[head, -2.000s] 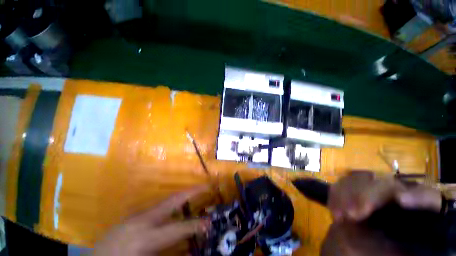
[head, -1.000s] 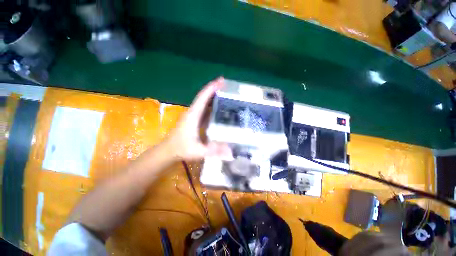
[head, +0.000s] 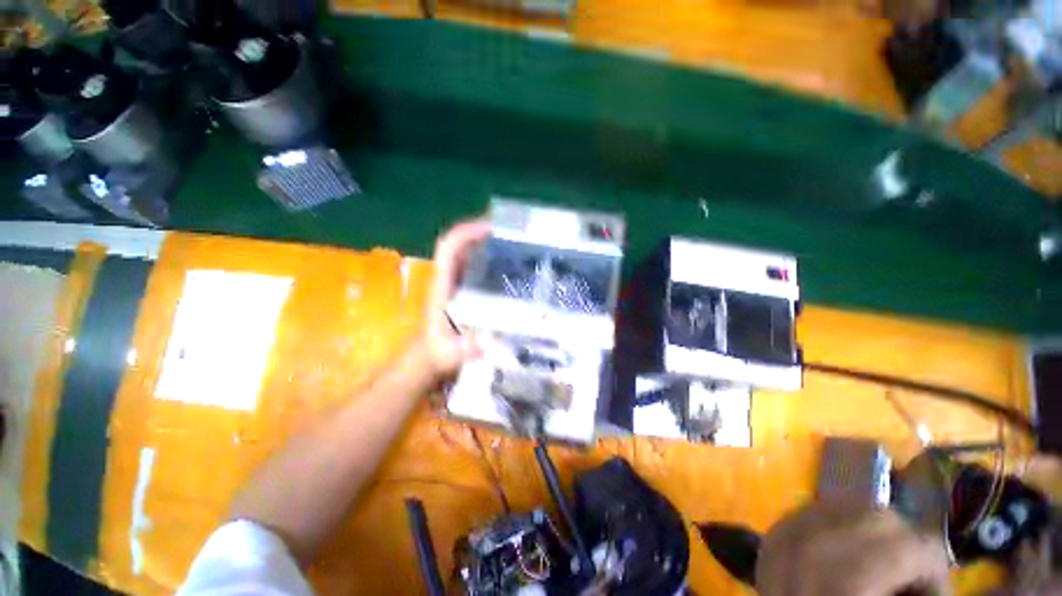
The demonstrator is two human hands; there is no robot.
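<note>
My left hand [head: 452, 305] grips the left side of the left white screw feeder [head: 538, 279]; silver specks show in its dark window. My right hand [head: 848, 552] is at the lower right edge, blurred, closed around the black electric screwdriver [head: 729, 547], whose tip points left. The open black housing [head: 507, 557] lies at the bottom edge with wires inside. A second black rounded housing [head: 635, 530] lies beside it, and black strips stick out near both.
A second screw feeder [head: 734, 314] stands to the right. A green belt [head: 501, 128] behind carries grey-black part-built units [head: 262, 99]. A white paper [head: 224, 340] lies on the orange bench. Another unit with wires [head: 990, 512] is at right.
My left hand went from the housing to the left feeder, which now stands further left, with a wider gap to the other feeder. The screwdriver stays low at right.
</note>
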